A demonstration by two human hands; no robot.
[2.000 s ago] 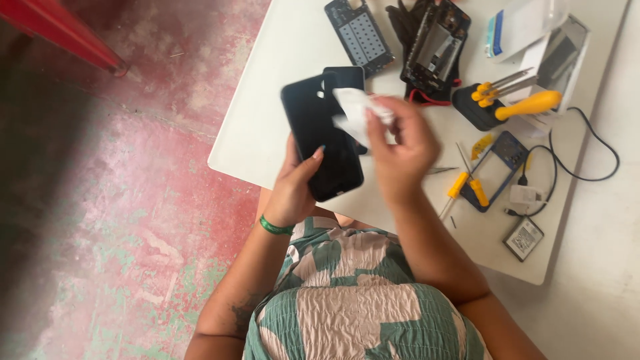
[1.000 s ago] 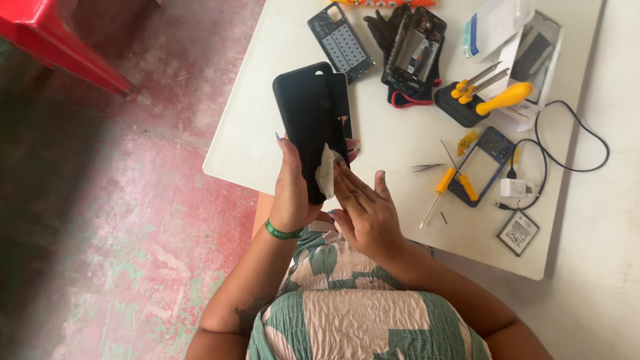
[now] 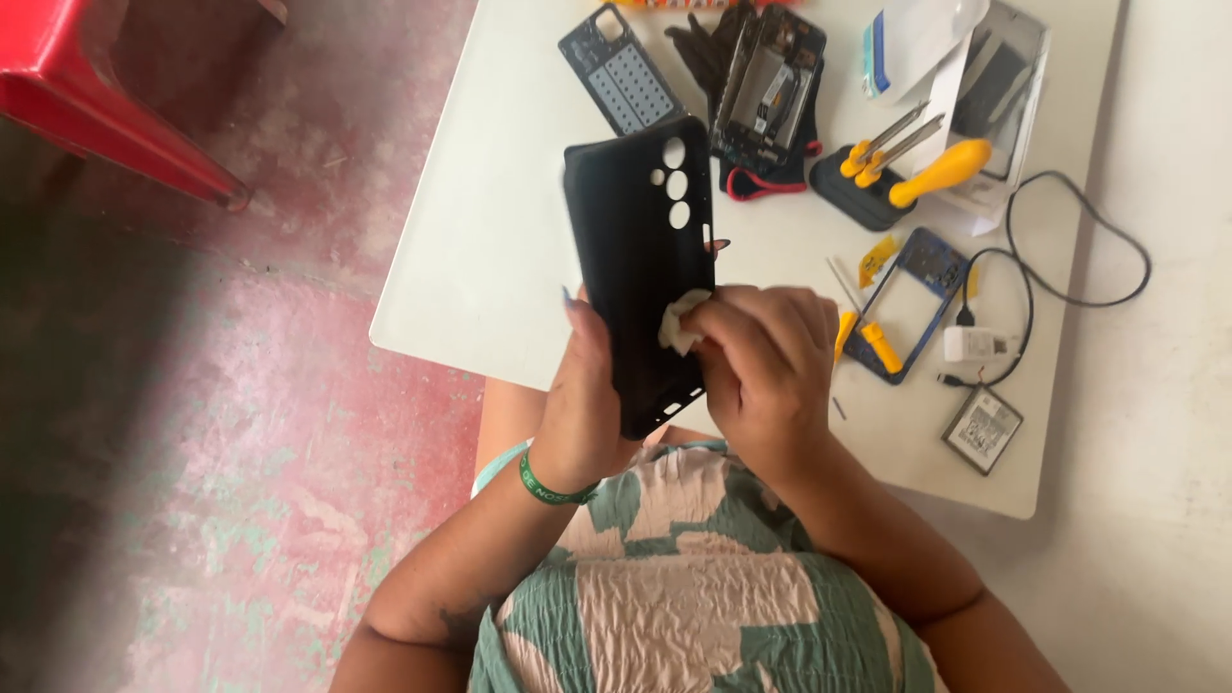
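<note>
A black phone case (image 3: 630,250) with round camera cutouts is held up over the table's near edge, its hollow inner side facing me. My left hand (image 3: 582,395) grips it by the lower left side, the thumb along the rim and a fingertip showing past the right rim. Pinched in the fingers of my right hand (image 3: 770,356) is a crumpled white tissue or cloth (image 3: 682,322), which touches the lower right of the case's inside. Whether a phone is behind the case cannot be seen.
On the white table (image 3: 462,241) lie a phone back frame (image 3: 621,72), an opened phone (image 3: 770,91), a screwdriver stand (image 3: 866,188), a blue phone frame (image 3: 910,303), a black cable (image 3: 1078,294), a white charger (image 3: 977,344) and a battery (image 3: 982,430). A red plastic chair (image 3: 125,106) stands left.
Two seconds ago my left hand held a dark phone-shaped object, with the tissue near its top. Now the case's inner side with its cutouts faces me, and the tissue is at its lower right.
</note>
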